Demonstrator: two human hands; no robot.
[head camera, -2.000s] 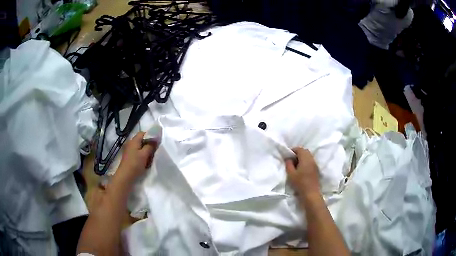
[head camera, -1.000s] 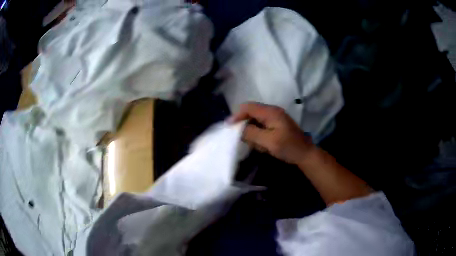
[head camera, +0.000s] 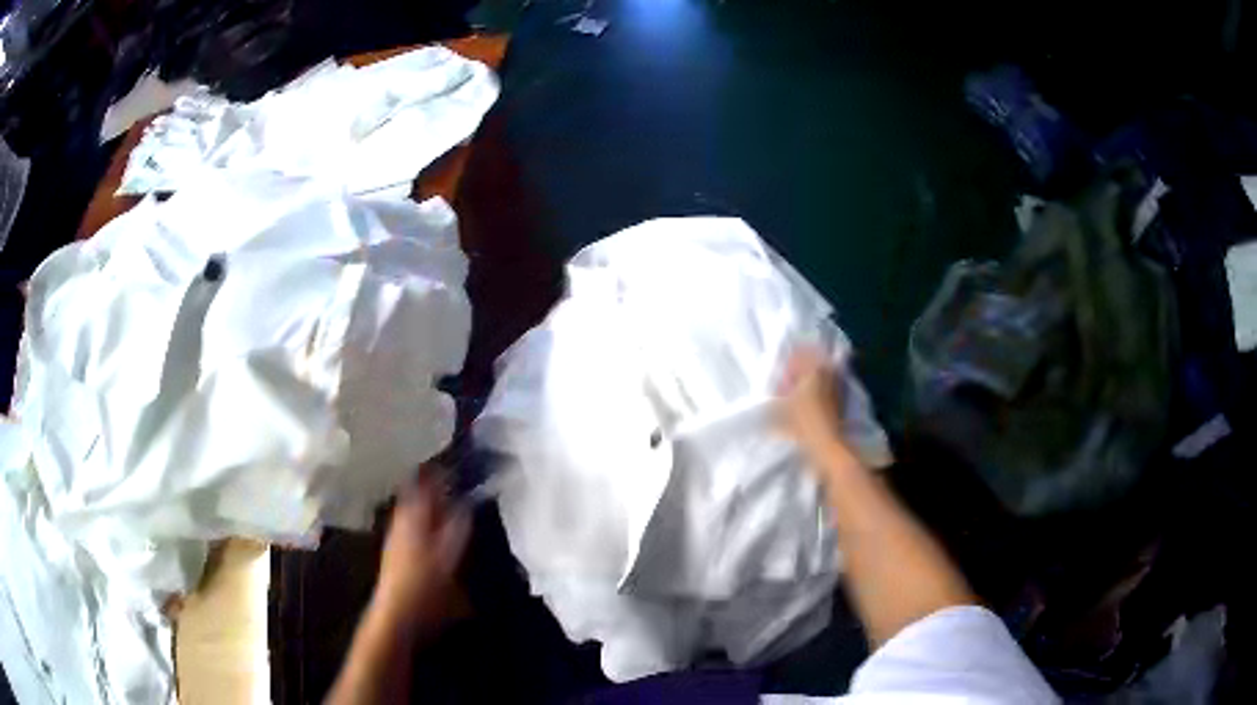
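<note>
A white jacket (head camera: 731, 510) lies crumpled in a rounded heap in front of me, with a small dark button near its middle. It is low beside the table, and what bears it is hidden. My right hand (head camera: 813, 393) touches the cloth at the heap's right side; the fingertips are blurred, so a grip cannot be made out. My left hand (head camera: 427, 537) is blurred in the dark gap between this heap and the left pile. Its fingers are unclear, and no cloth shows clearly in it.
A pile of white jackets (head camera: 262, 372) with a dark button lies on the left, and more white cloth (head camera: 372, 117) lies behind it. A strip of light wood table (head camera: 223, 627) shows at lower left. A dark greenish bag or cloth bundle (head camera: 1061, 372) is on the right.
The view has swung right, away from the hangers and the spread jacket. My right hand, which pinched white cloth a second ago, is now at the heap. My left hand has come into view again.
</note>
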